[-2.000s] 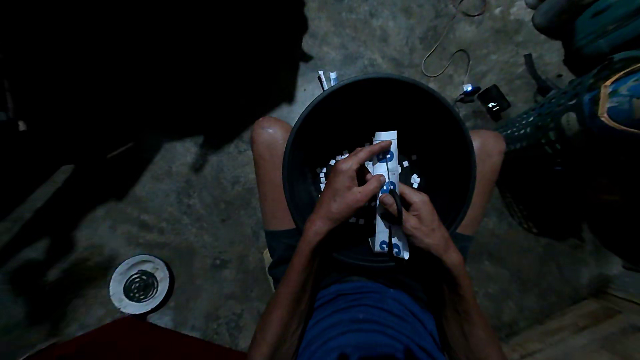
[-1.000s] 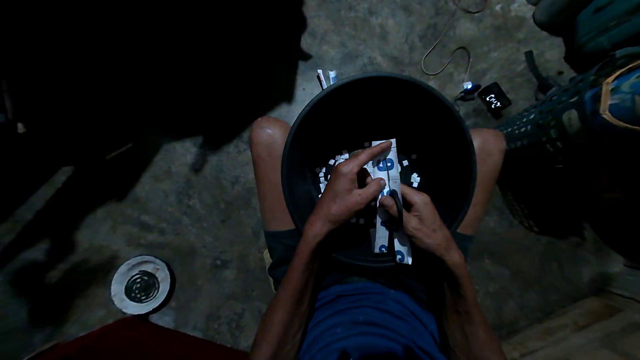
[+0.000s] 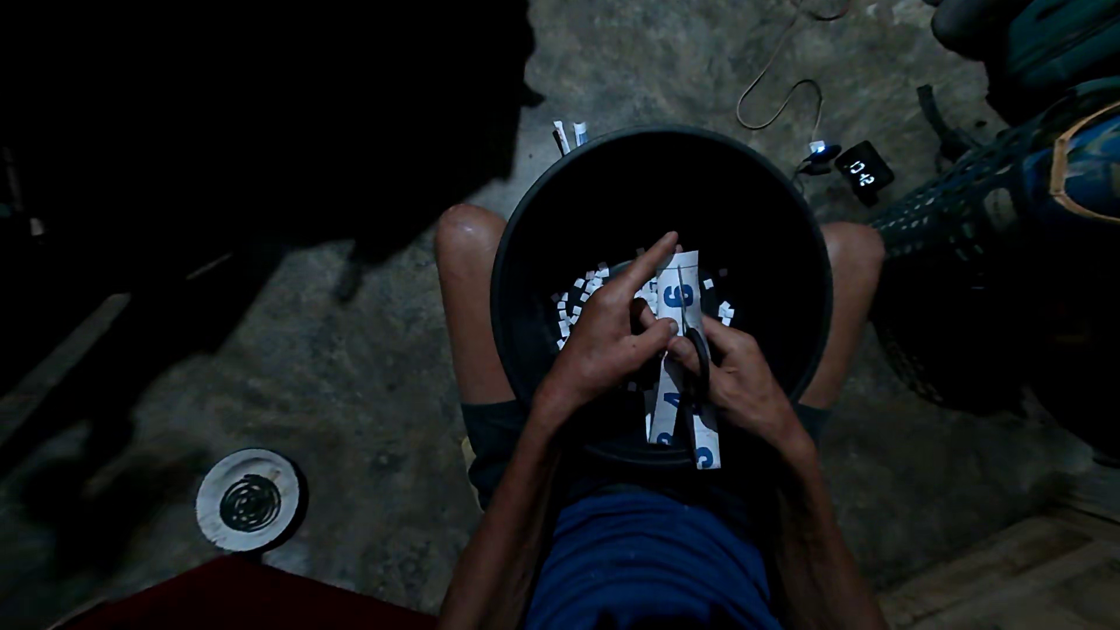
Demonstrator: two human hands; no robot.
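Note:
Over a round black plastic tub (image 3: 510,210), my left hand (image 3: 612,337) pinches a white paper strip (image 3: 678,297) with blue print between thumb and fingers, its index finger stretched up along the strip's left edge. My right hand (image 3: 744,376) holds dark-handled scissors (image 3: 700,354) against the strip. Below the scissors the strip is split lengthwise into two hanging tails; their blades are mostly hidden by the paper and fingers. Many small white cut pieces (image 3: 564,328) lie inside the tub, some behind my left hand.
The tub stands between my knees. Beyond its rim are two small tubes (image 3: 579,134), a thin cable (image 3: 779,122) and a small lit digital display (image 3: 864,172). A dark perforated basket (image 3: 954,197) stands at right, a round whitish dish (image 3: 210,501) at lower left.
The split in the strip has grown longer, and its two lower tails now hang apart. The strip sits lower relative to my left index finger. Both hands stay nearly in place.

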